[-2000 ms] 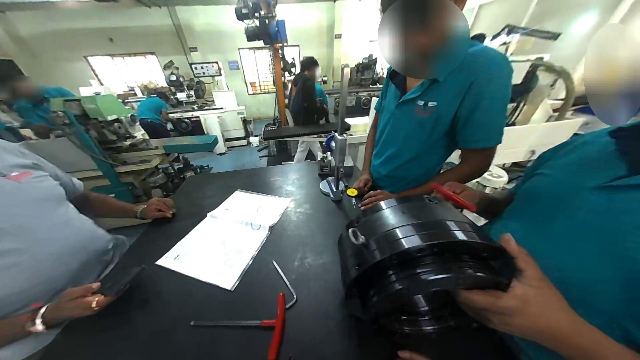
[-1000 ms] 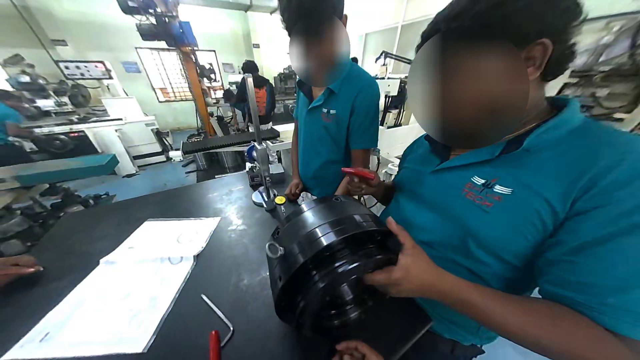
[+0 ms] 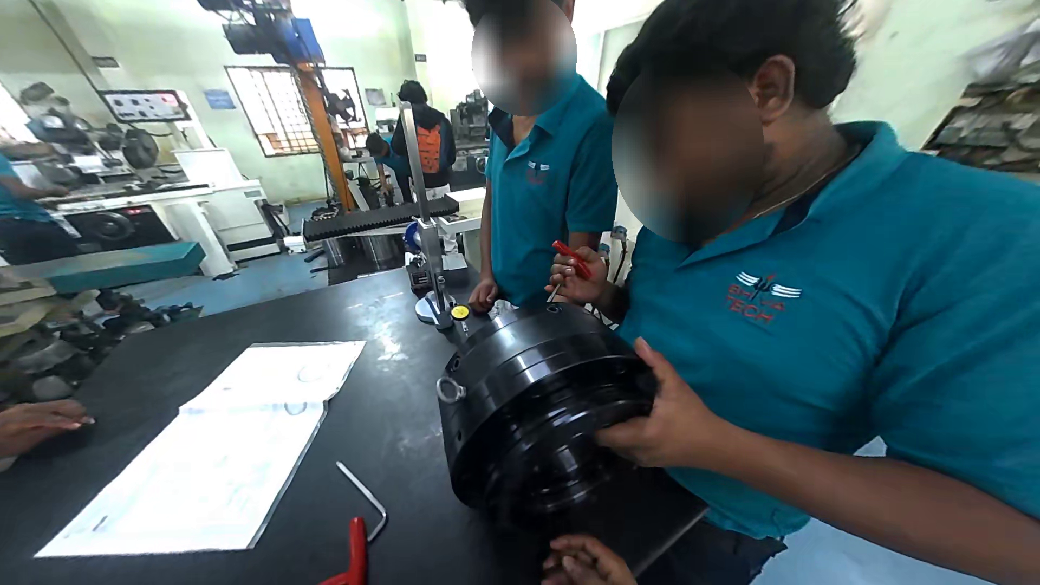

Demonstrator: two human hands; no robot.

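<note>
My right hand [image 3: 587, 561] shows at the bottom edge with curled fingers, just below a large black cylindrical metal chuck or housing [image 3: 528, 357]; whether it holds anything is unclear. My left hand is out of view. The black part lies on its side on the dark table, an eye bolt [image 3: 450, 390] on its left side. A co-worker's hand [image 3: 678, 414] grips its right rim. The same person's other hand [image 3: 581, 280] holds a red-handled tool [image 3: 573, 258], its thin shaft at the top of the part. A bent steel hex key [image 3: 364, 500] lies near a red handle [image 3: 357, 552].
Drawing sheets [image 3: 211, 447] lie on the dark table [image 3: 390, 325], a co-worker's hand [image 3: 41, 426] at its left. A metal stand [image 3: 422, 187] rises behind the black part, near a yellow-faced round item [image 3: 460, 312]. Another co-worker [image 3: 548, 179] stands behind it.
The view has swung right since the first frame. The co-worker's red-handled tool, one second ago held above the black part, now has its shaft down at the part's top. More of my right hand shows.
</note>
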